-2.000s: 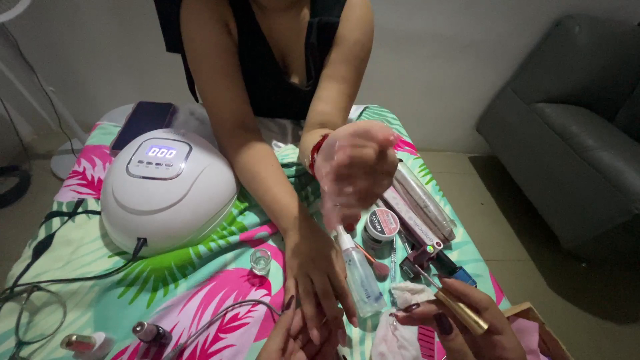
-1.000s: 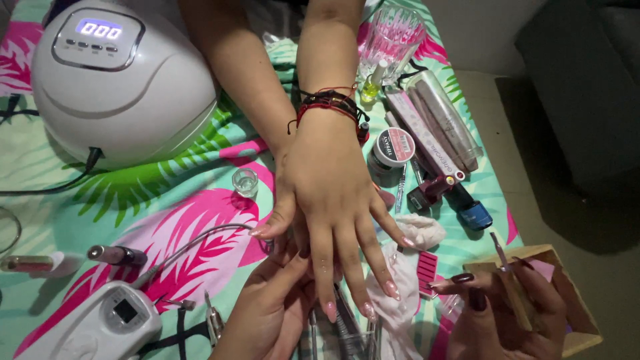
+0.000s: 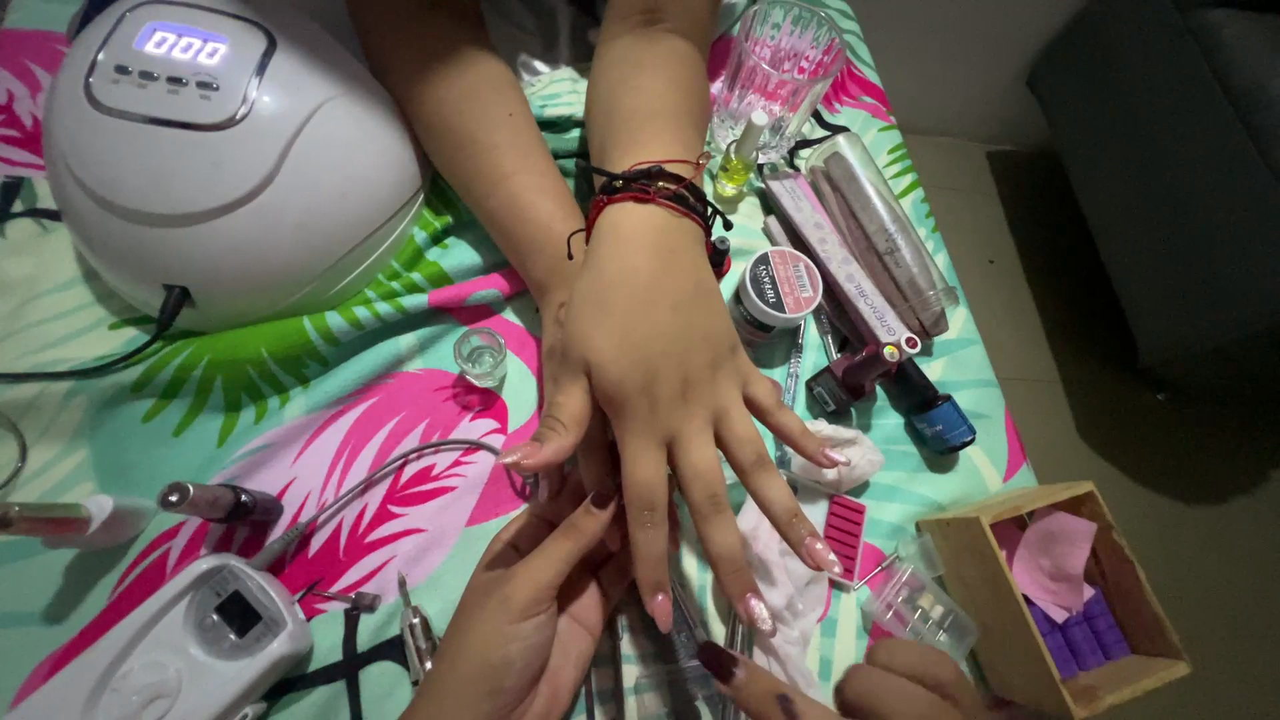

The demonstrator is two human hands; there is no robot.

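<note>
My left hand, low in the middle of the head view, holds the fingers of the other person's lower hand. That hand is mostly hidden under the same person's other hand, spread palm down, with glossy pink, glittery nails. My right hand, with dark nails, is at the bottom edge, partly cut off. One finger points toward the spread fingertips and the others are curled; whether it holds something cannot be told. Metal tools lie under the spread fingers.
A white nail lamp stands upper left, an electric nail file unit lower left. Small glass cup, lidded jar, polish bottles, clear glass, crumpled white wipe and a wooden box surround the hands.
The other person's raised hand has come down and lies spread over the lower hand. My right hand has moved lower; the brush seen in it earlier is out of sight. The view has tilted down.
</note>
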